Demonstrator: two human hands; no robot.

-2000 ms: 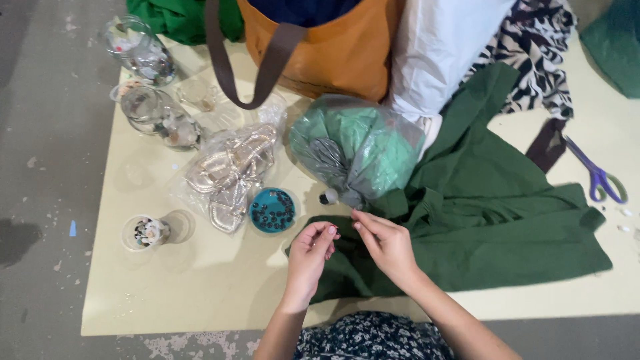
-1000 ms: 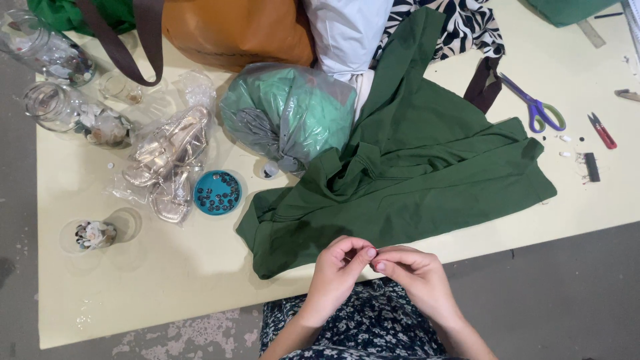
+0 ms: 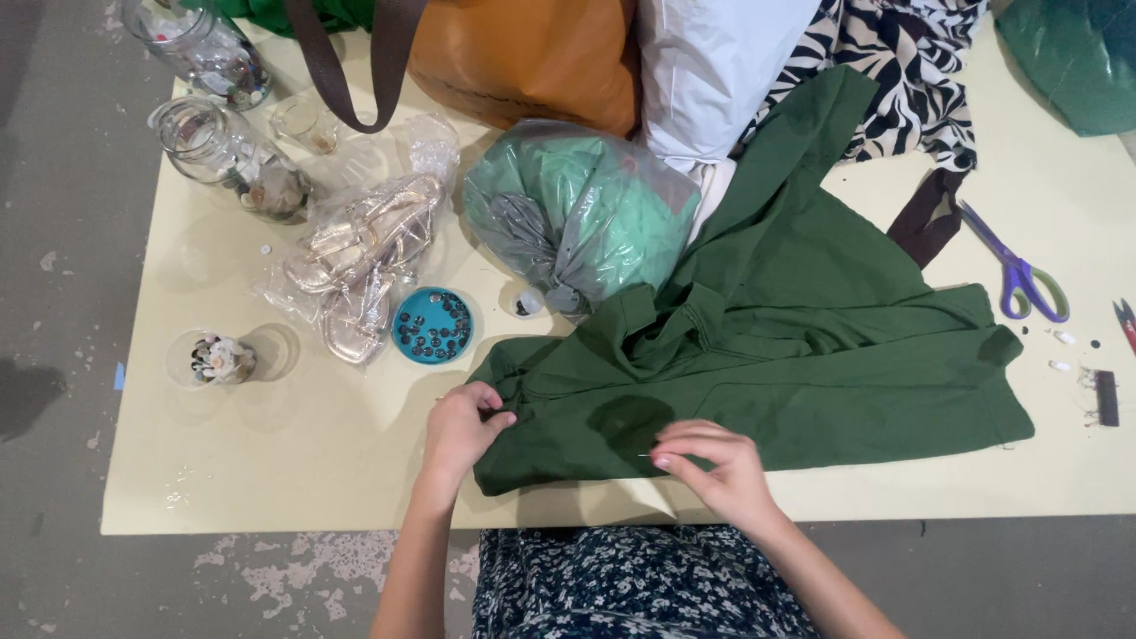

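A dark green cloth garment (image 3: 825, 355) lies spread over the cream table. My left hand (image 3: 466, 426) is at its left end, thumb and fingers around a fold of the cloth. Over the garment's lower edge, my right hand (image 3: 714, 466) pinches a thin needle (image 3: 644, 455) between thumb and fingertips. Up and left of the cloth is a round teal dish (image 3: 432, 326) with several dark buttons. A small container (image 3: 526, 303) sits between the dish and a tied clear plastic bag (image 3: 581, 217) of light green cloth.
Glass jars (image 3: 231, 160) of buttons, a button-filled cup (image 3: 217, 358) and bagged metallic sandals (image 3: 364, 257) are on the left. An orange bag (image 3: 528, 62) and a white bag (image 3: 714, 71) stand behind. Purple-handled scissors (image 3: 1021, 275), snips (image 3: 1125, 325) and a dark strip (image 3: 1106, 398) lie right.
My hands, together a second ago, are now apart. The left hand has moved onto the garment's left end, and the right hand is over its lower edge with the needle.
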